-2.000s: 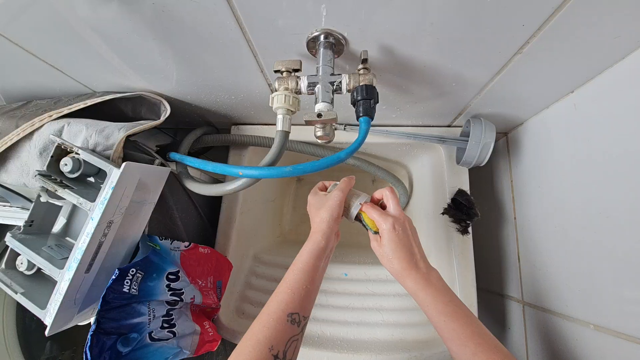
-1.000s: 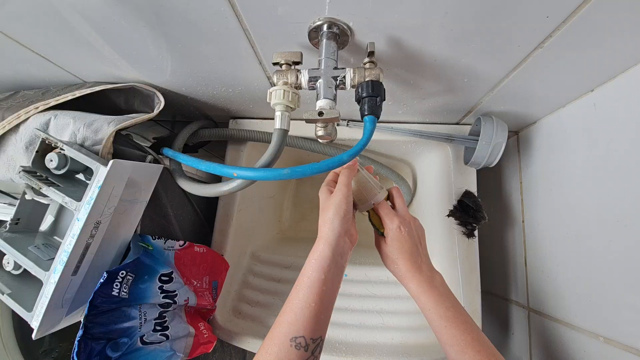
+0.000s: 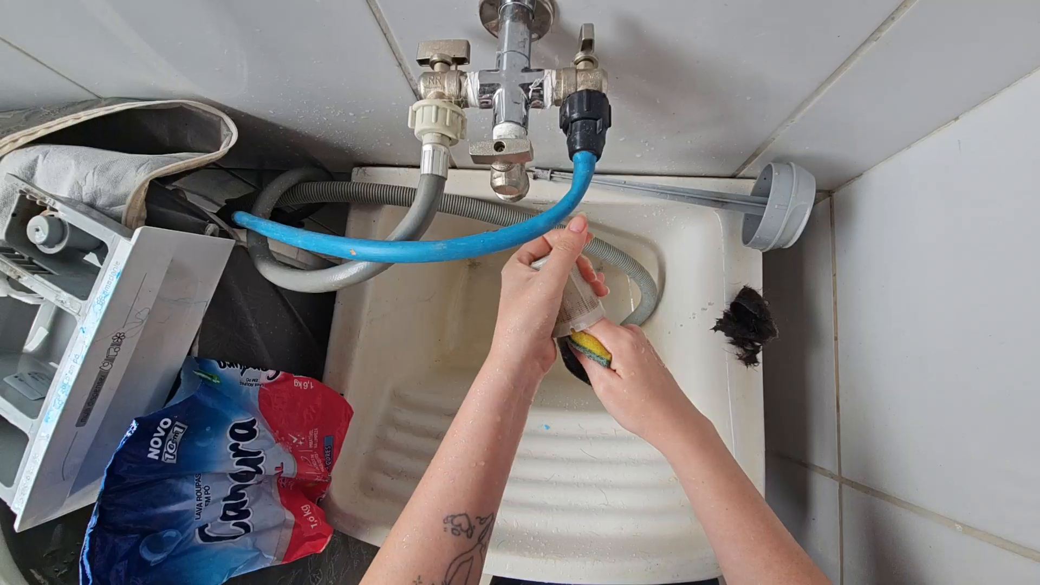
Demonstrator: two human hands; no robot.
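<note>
Over the laundry sink point(image 3: 390, 341), my left hand point(image 3: 536, 301) grips a translucent mesh cylinder point(image 3: 578, 305), likely a filter, tilted with its lower end toward my right hand. My right hand point(image 3: 638, 378) holds a yellow and green sponge point(image 3: 591, 348) against that lower end; part of the sponge is hidden by the fingers. A dark piece shows just under the sponge, too covered to identify. Both hands look wet. Above them a blue hose point(image 3: 422, 248) curves across from the metal faucet point(image 3: 512, 89).
Grey hoses point(image 3: 325, 276) loop at the sink's back left. A grey round cap on a long stem point(image 3: 780, 207) lies across the back right corner, with a dark clump of fibres point(image 3: 747, 325) on the right rim. At left are a washing machine's detergent drawer point(image 3: 122, 374) and a detergent bag point(image 3: 219, 479).
The cylinder, tilted between my hands before, now shows its mesh lower end against the sponge. My left hand has wrapped further around it.
</note>
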